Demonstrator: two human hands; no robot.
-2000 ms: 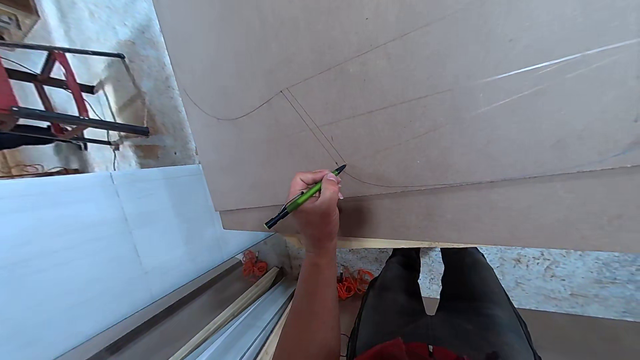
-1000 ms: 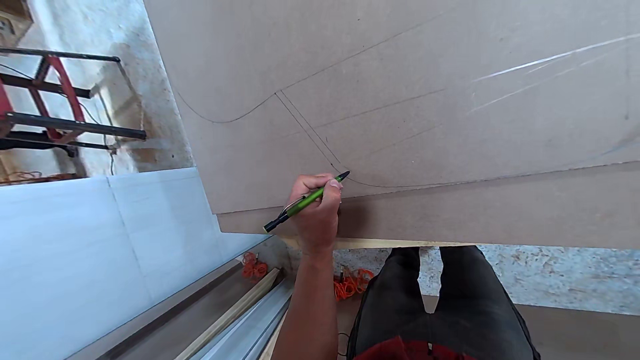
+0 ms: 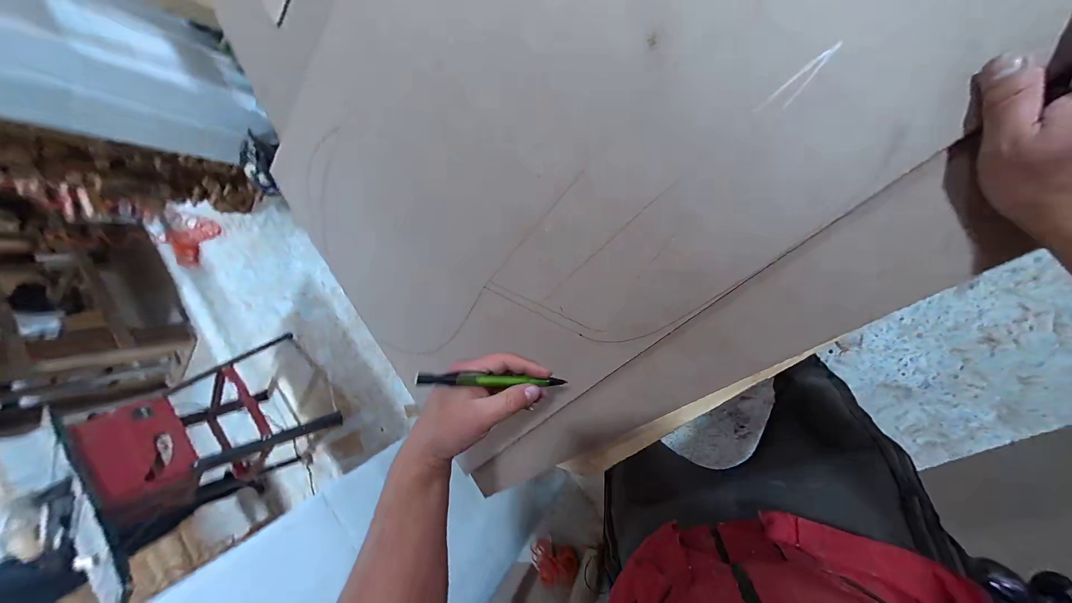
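A large brown fibreboard sheet (image 3: 670, 109) lies over another brown board (image 3: 670, 385), whose strip shows along the near edge. Thin pencil curves and straight lines run across the upper sheet. My left hand (image 3: 481, 402) holds a green and black pen or mechanical pencil (image 3: 502, 380) between thumb and fingers, its tip pointing right, just below the drawn lines. At the far right my right hand (image 3: 1017, 142) grips the edge of the upper sheet, thumb on top; its other fingers are partly out of frame.
On the floor at the left stands a red and black metal frame (image 3: 239, 402). A pale blue-white panel (image 3: 310, 544) lies below the boards on the left. Orange cord (image 3: 554, 561) is coiled at the bottom, and more orange material (image 3: 188, 239) lies at the upper left.
My right hand has come into view at the sheet's right edge. My left hand still holds the pen, now turned nearly level and away from the drawn lines. The view has turned strongly.
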